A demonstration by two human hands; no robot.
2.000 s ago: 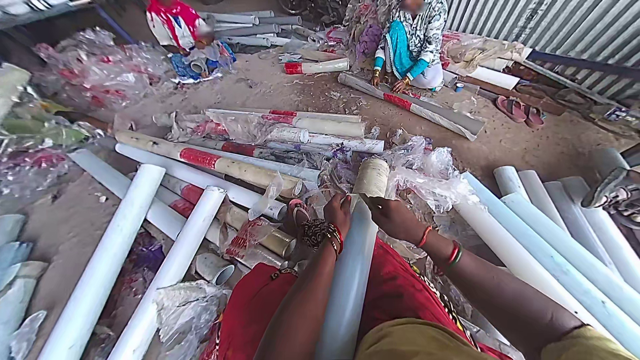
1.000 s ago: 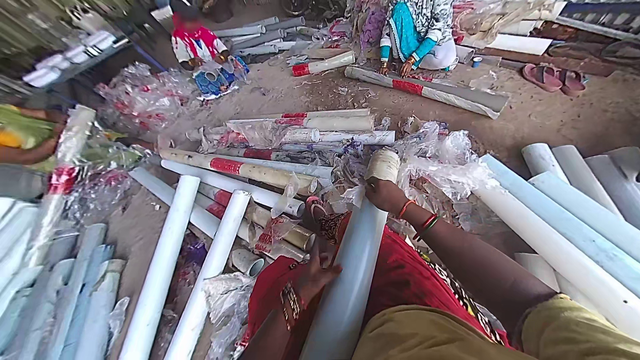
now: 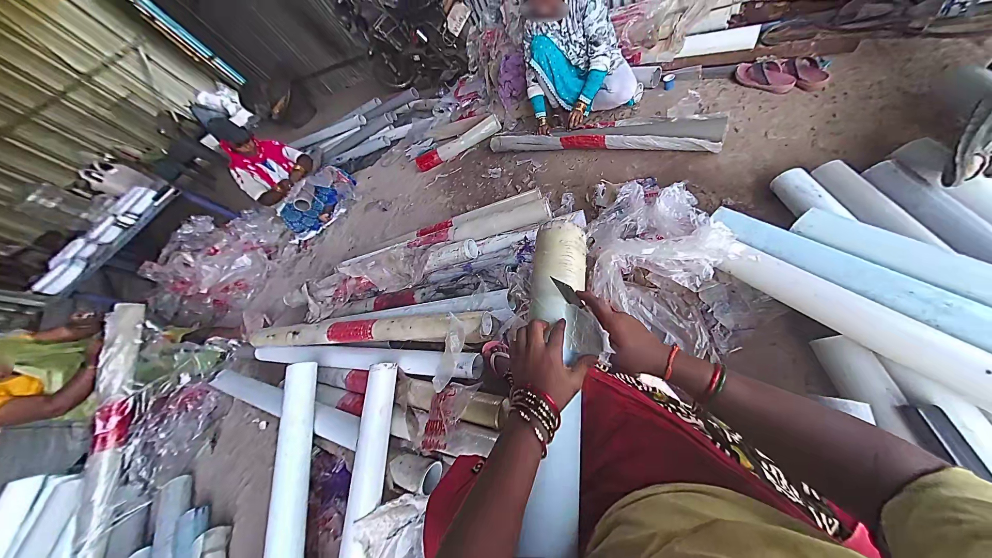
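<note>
A pale tube stands slanting up from my lap, its far end wrapped in a cream, yellowish layer. My left hand lies on the tube just below that layer, fingers over its surface and on some clear film. In my right hand is a knife, its dark pointed blade lying against the tube's right side near the wrapped end. Translucent film bunches between my two hands. The underside of the tube is hidden.
Tubes with red bands and crumpled plastic film lie ahead. White and pale blue tubes are stacked at right, more at lower left. Several people sit around: one ahead, one farther left, one at the left edge. Sandals lie beyond.
My right hand has moved from the tube's top end down its right side, and the knife now shows. My left hand has moved up the tube to just below the wrapped end. The view has turned left.
</note>
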